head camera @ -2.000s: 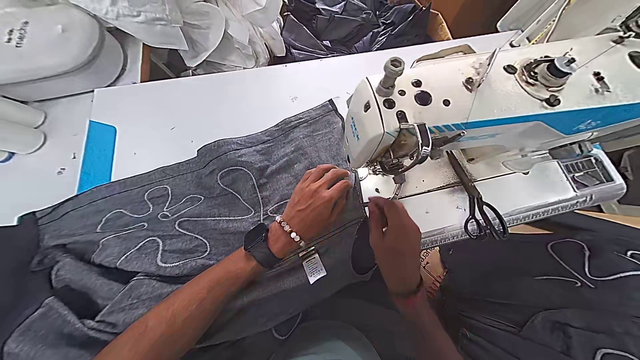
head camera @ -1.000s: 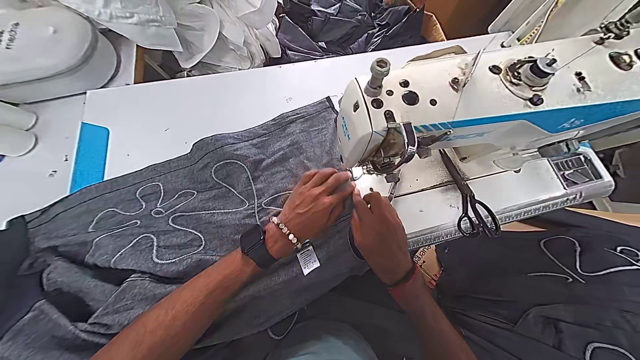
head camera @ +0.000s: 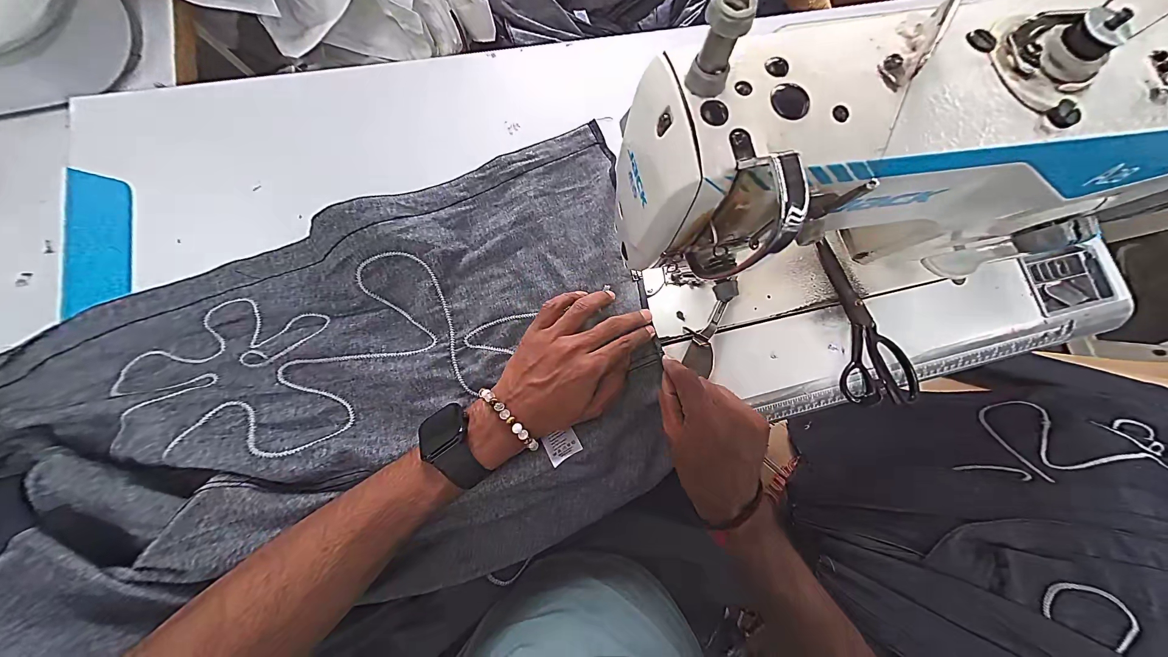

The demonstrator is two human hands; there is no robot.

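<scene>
A dark grey garment piece (head camera: 392, 310) with light stitched floral outlines lies over the table, its right edge at the presser foot (head camera: 652, 281) of a white and blue Jack sewing machine (head camera: 776, 119). Flat on the cloth near that edge rests my left hand (head camera: 575, 365), fingers spread towards the seam and nothing gripped. My right hand (head camera: 712, 438) pinches the garment's dark edge between thumb and forefinger, just in front of the foot. A small white care label (head camera: 561, 445) sticks out beside my left wrist. The needle tip is too small to make out.
Black-handled scissors (head camera: 867, 347) lie on the machine bed, handles over its front edge. At the right hangs dark cloth (head camera: 958, 511) with pale stitching. White fabric (head camera: 383, 27) is heaped behind the table (head camera: 365, 119). The machine head overhangs the sewing area.
The garment's edge now extends further towards me from the foot, and my right hand has shifted a little along it. My left hand stays on the cloth.
</scene>
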